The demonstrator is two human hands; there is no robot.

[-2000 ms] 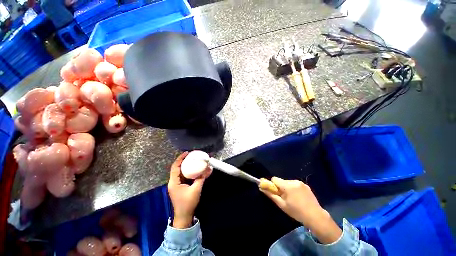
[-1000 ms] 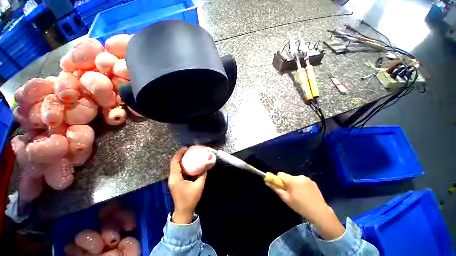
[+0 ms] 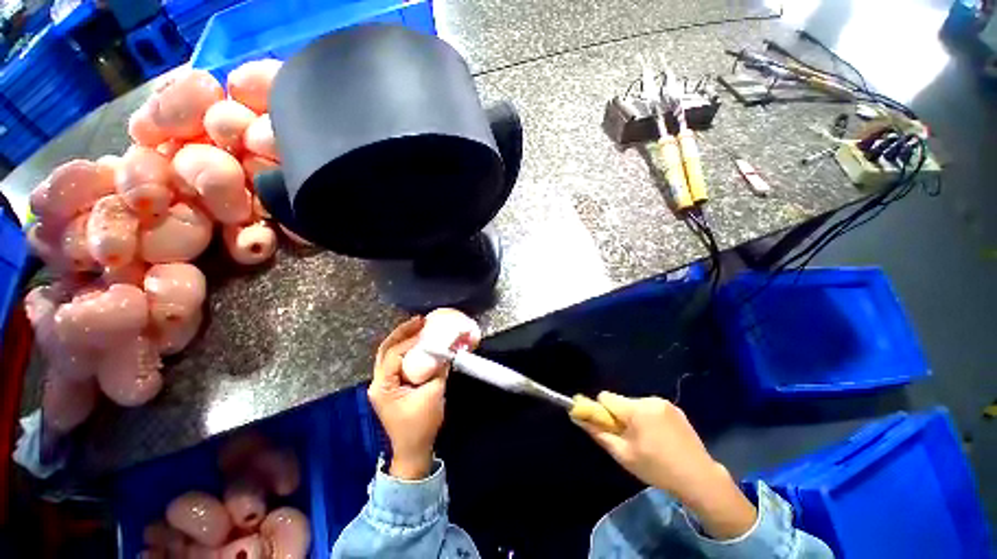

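Note:
My left hand (image 3: 407, 395) holds a glossy pink moulded part (image 3: 448, 331) at the near edge of the bench, below the black round unit. My right hand (image 3: 656, 439) grips the short yellow wooden handle of a long hand tool (image 3: 508, 380). The tool's pale flat blade points up and left, and its tip is at the part, by a small reddish spot. Whether the tip is inside an opening cannot be told. My fingers partly cover the part.
The black unit (image 3: 388, 142) stands on the speckled bench (image 3: 547, 235). A heap of pink parts (image 3: 148, 235) lies left. Two yellow-handled irons (image 3: 680, 173) rest on a dark stand, with corded tools beyond. A blue crate (image 3: 317, 480) of pink parts is lower left; blue crates (image 3: 820, 339) are right.
The pink part has turned in my left hand and now looks two-lobed. The tool tip has shifted from its upper right side to its middle. The bench sits slightly higher in view.

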